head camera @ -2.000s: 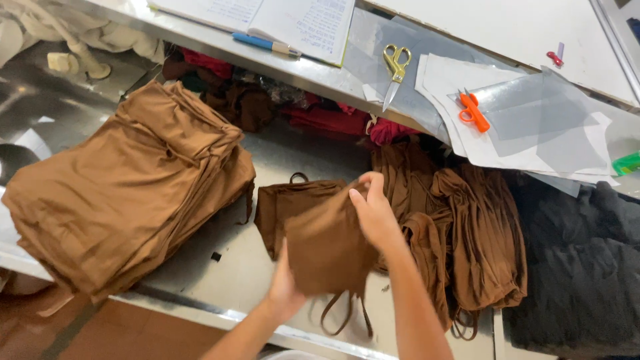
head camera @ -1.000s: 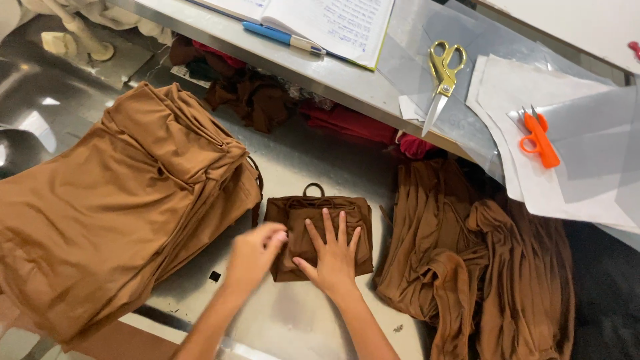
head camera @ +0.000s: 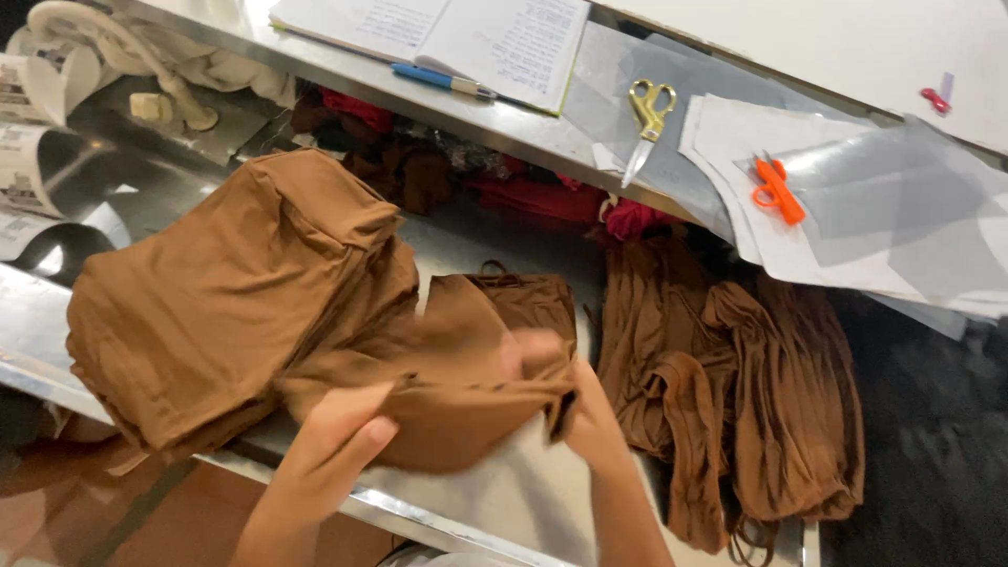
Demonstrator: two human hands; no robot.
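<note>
Between my two hands hangs a brown fabric piece [head camera: 465, 417], blurred by motion. My left hand [head camera: 339, 441] pinches its left part, thumb on top. My right hand [head camera: 571, 394] grips its right end, the fingers partly hidden by cloth. Behind it a folded brown garment [head camera: 539, 303] with a thin loop at its top lies on the metal table [head camera: 449, 244]. To the left is a thick stack of brown garments [head camera: 205, 291], touching or close to the held cloth. Gathered brown garments [head camera: 732, 394] lie to the right.
A raised metal shelf [head camera: 520, 126] crosses behind, bearing an open notebook [head camera: 504, 47], a blue pen [head camera: 441, 79], gold-handled scissors [head camera: 647, 118], orange thread snips [head camera: 778, 193] and paper sheets [head camera: 866, 236]. Red cloth [head camera: 543, 197] lies beneath it. Black fabric [head camera: 921, 425] is at the right.
One second ago my right hand lay flat on the folded brown garment and my left hand was beside it. Now both hands hold a brown fabric piece in front of that garment.
</note>
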